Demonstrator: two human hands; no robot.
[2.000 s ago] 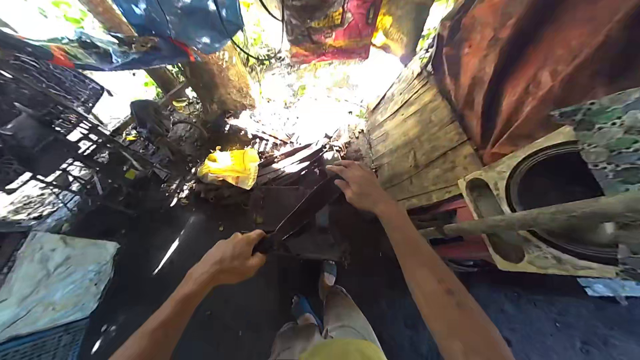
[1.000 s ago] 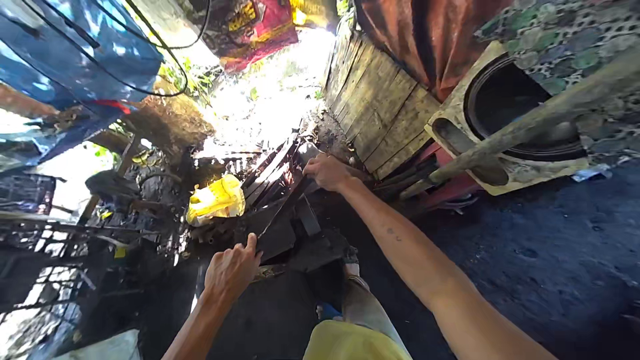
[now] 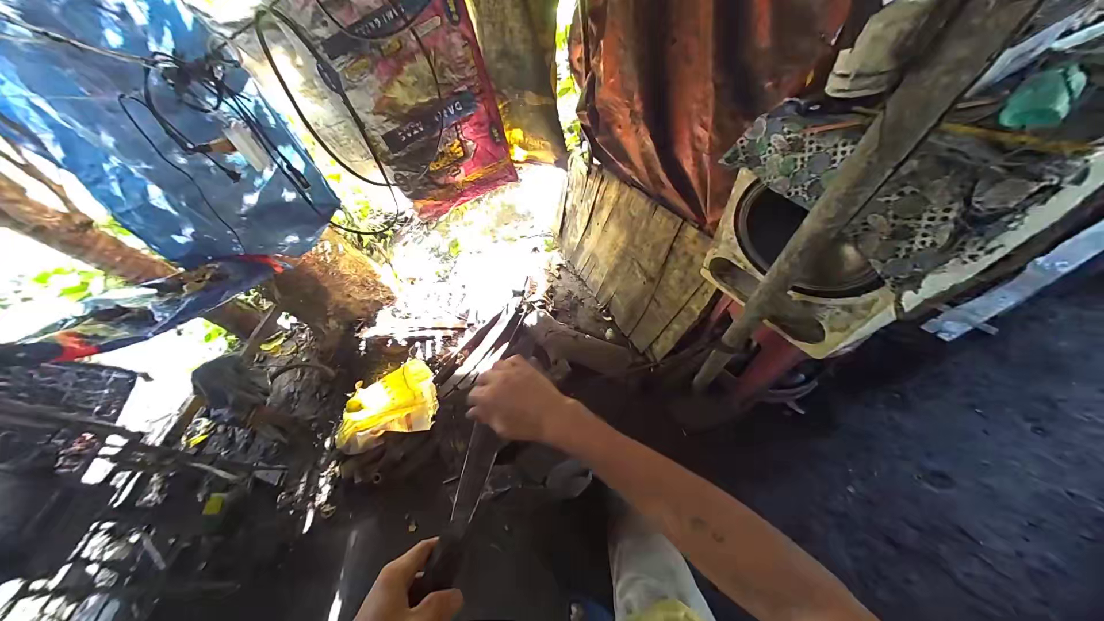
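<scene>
A long, dark blade (image 3: 476, 474), perhaps a machete, slants between my two hands, its metal edge catching light. My left hand (image 3: 410, 591), at the bottom edge of the head view, is closed around its dark handle (image 3: 442, 561). Farther up, my right hand (image 3: 517, 401) has its fingers curled at the blade's far end; whether they grip the blade or something on it cannot be told. Split wood pieces (image 3: 496, 341) lie just beyond the right hand. A crumpled yellow plastic bag (image 3: 392, 405) is to the left of the blade.
A wooden board panel (image 3: 638, 259) leans beyond my right arm. At right, a wooden pole (image 3: 828, 207) crosses in front of a speaker box (image 3: 802, 319). Blue tarp (image 3: 172, 147) with cables and a printed sack (image 3: 431, 112) hang ahead. Dark ground (image 3: 931, 466) lies at lower right.
The view has swung upward and moved. Both hands stay at the long blade, the left one lower in view now.
</scene>
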